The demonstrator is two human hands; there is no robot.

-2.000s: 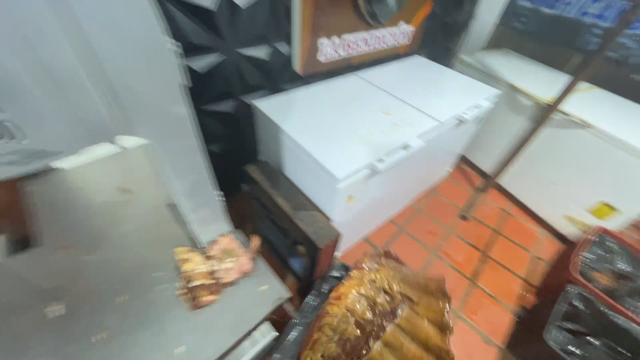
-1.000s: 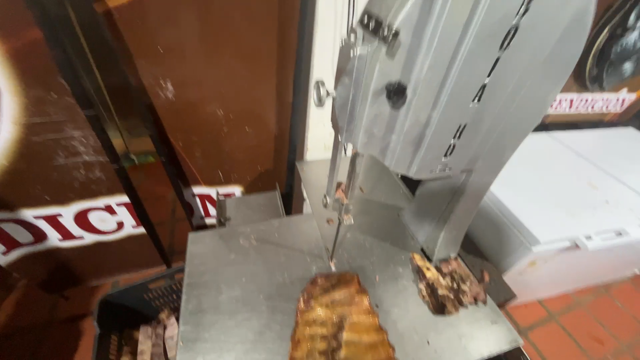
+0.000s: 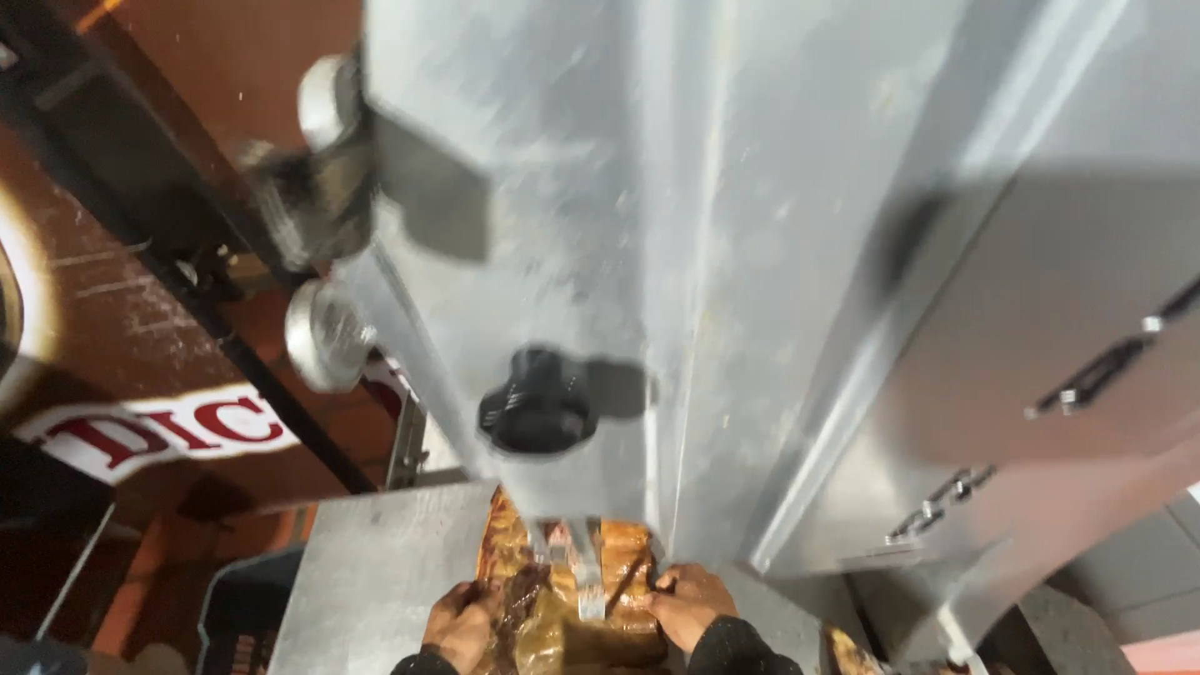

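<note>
A slab of browned rib meat (image 3: 628, 562) lies on the steel table (image 3: 375, 553) of a band saw, at the bottom centre, under the saw's metal blade guide (image 3: 589, 586). My left hand (image 3: 459, 623) grips its left edge. On the opposite edge, my right hand (image 3: 689, 600) holds the slab with thumb and fingers. Both hands are bare, with dark sleeves at the wrists. The guide stands between them; the blade itself cannot be made out. The near end of the slab runs out of the frame.
The band saw's large grey housing (image 3: 581, 187) fills the centre, with a black knob (image 3: 539, 403) low on it. Round metal knobs (image 3: 323, 333) stick out at its left. A dark crate (image 3: 248, 600) stands below the table's left side. Another meat piece (image 3: 848, 652) is at the lower right.
The view has moved in close to the saw. The slab, in front of the blade area a second ago, now reaches under the guide. Both hands have come into view, holding its sides.
</note>
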